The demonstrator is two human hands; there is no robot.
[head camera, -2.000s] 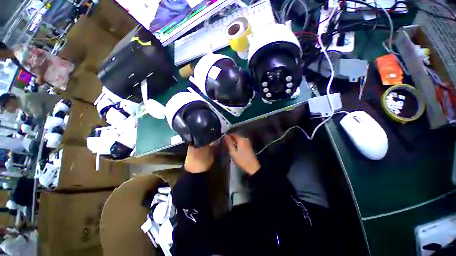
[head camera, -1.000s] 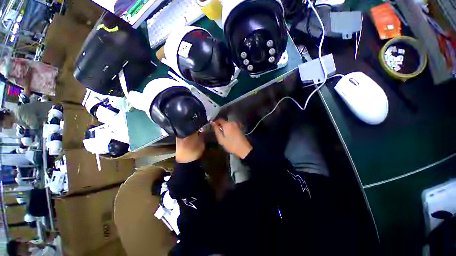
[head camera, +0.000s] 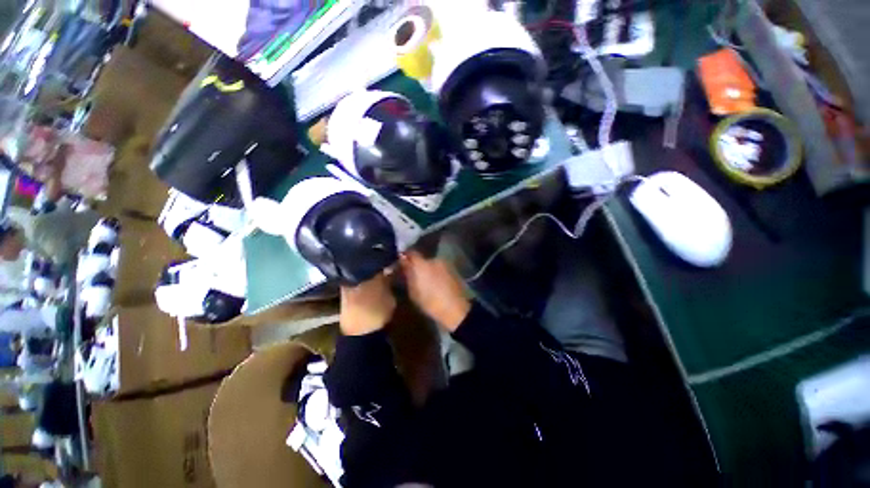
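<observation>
A white dome camera with a glossy black ball (head camera: 349, 238) stands at the bench edge. My left hand (head camera: 367, 303) is under its ball, the fingers mostly hidden by it. My right hand (head camera: 431, 286) is just right of the ball, its fingertips close to the ball's lower right edge; the view is blurred and I cannot tell whether they hold anything. A second dome camera (head camera: 399, 151) with a white label and a larger third one (head camera: 492, 119) with small round lights stand behind to the right.
A white mouse (head camera: 682, 218), a small white box (head camera: 599, 167) on a thin cable, a tape roll (head camera: 756, 148) and an orange block (head camera: 726, 82) lie right. A black box (head camera: 224, 132) stands left. A carton (head camera: 250, 419) holding white parts is lower left. A keyboard (head camera: 345, 71) is at the back.
The view has shifted, and the bench things sit lower than one second ago. Both hands stay by the same camera ball, with little visible change in their pose.
</observation>
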